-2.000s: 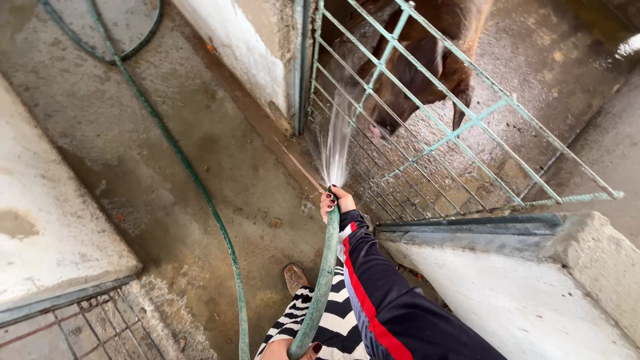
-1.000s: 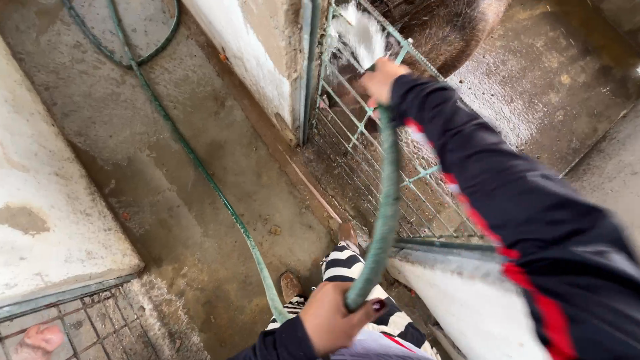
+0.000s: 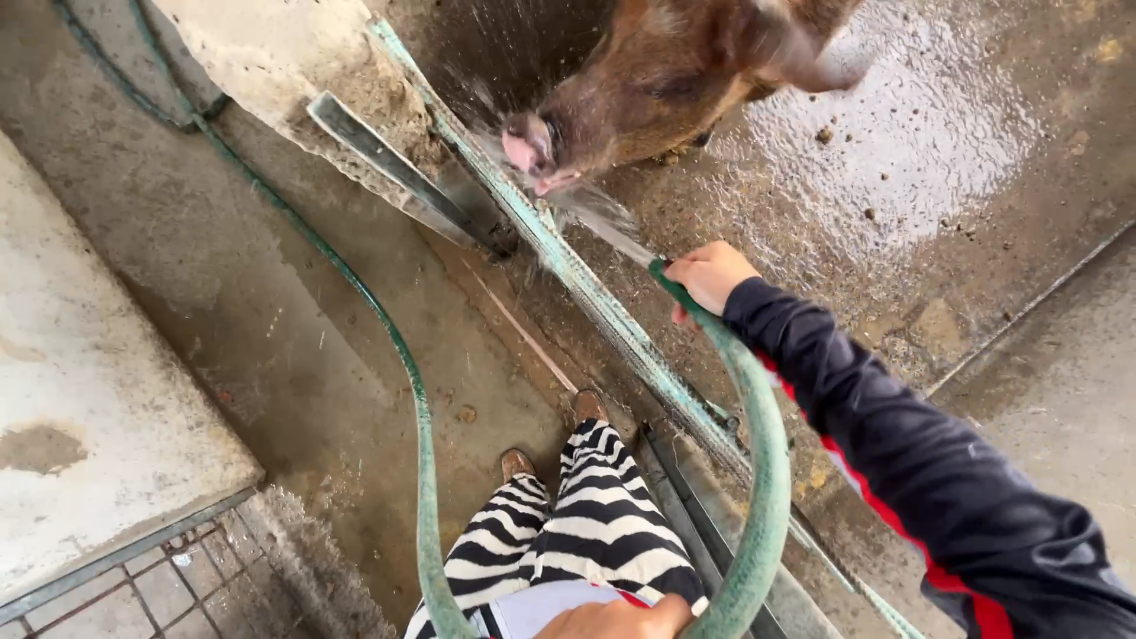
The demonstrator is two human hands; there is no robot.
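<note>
My right hand (image 3: pixel 713 280), in a dark sleeve with a red stripe, grips the end of a green hose (image 3: pixel 770 461) over the far side of the metal gate (image 3: pixel 568 266). Water sprays from its mouth toward the snout of a brown pig (image 3: pixel 652 98), whose mouth is at the gate's far side. At the bottom edge, in front of my waist, my left hand (image 3: pixel 617 619) lies against the hose; its fingers are partly cut off by the frame. The hose loops up between the two hands.
More hose (image 3: pixel 333 253) runs along the wet concrete floor at left. A low white wall (image 3: pixel 98 373) stands at left, with a metal grid (image 3: pixel 160 577) below it. A rough pillar (image 3: pixel 293 80) with a metal bracket (image 3: pixel 390 164) adjoins the gate. My shoes are on the floor near the gate.
My right hand has moved across the gate's top with the hose end. The pig's head now shows at the gate, with its snout in the spray. The view has shifted closer over the gate.
</note>
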